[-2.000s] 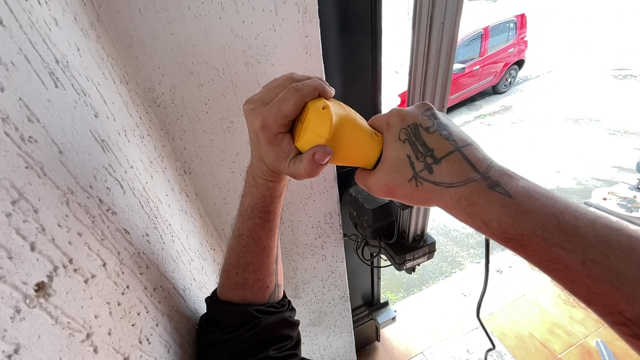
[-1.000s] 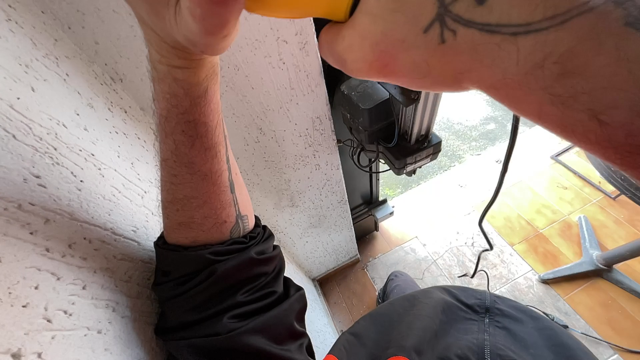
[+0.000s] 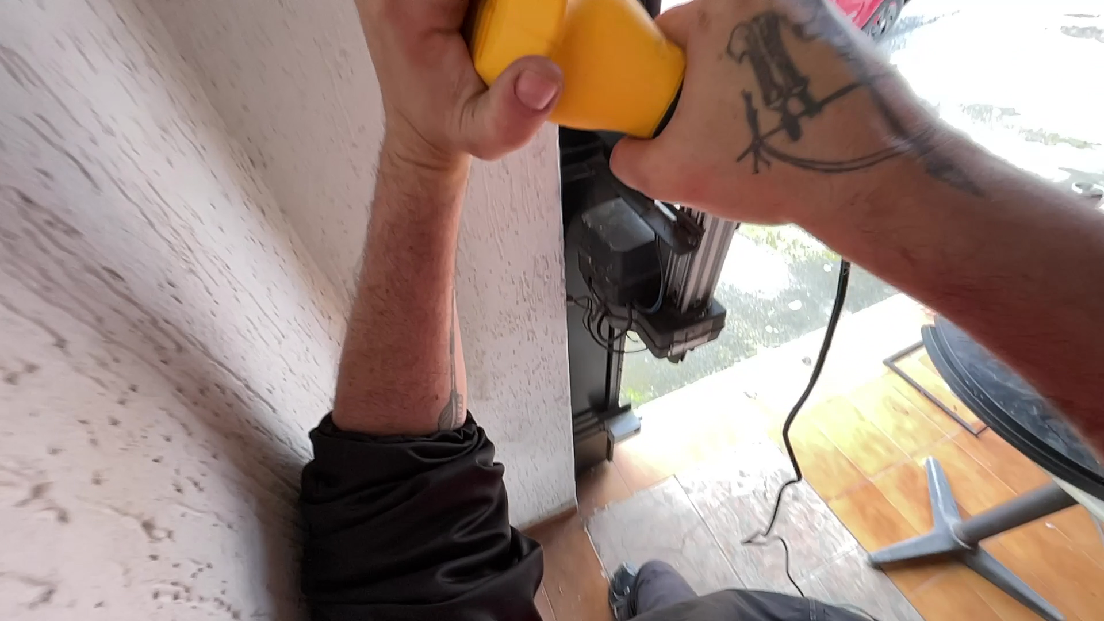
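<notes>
A yellow power tool, its kind not clear, is held between both my hands at the top of the view. My left hand grips its left end, thumb over the yellow housing. Around its right end closes my right hand, with a tattoo on its back. The tool's upper part and working end are out of view. A black cord hangs below my right wrist and runs down to the floor.
A rough textured wall stands close at the left. Beyond its edge is a gate motor with loose wires by a metal post. A round table on a metal pedestal stands right, on a tiled floor.
The view has tipped down and partly back up. Both hands stay on the yellow tool throughout.
</notes>
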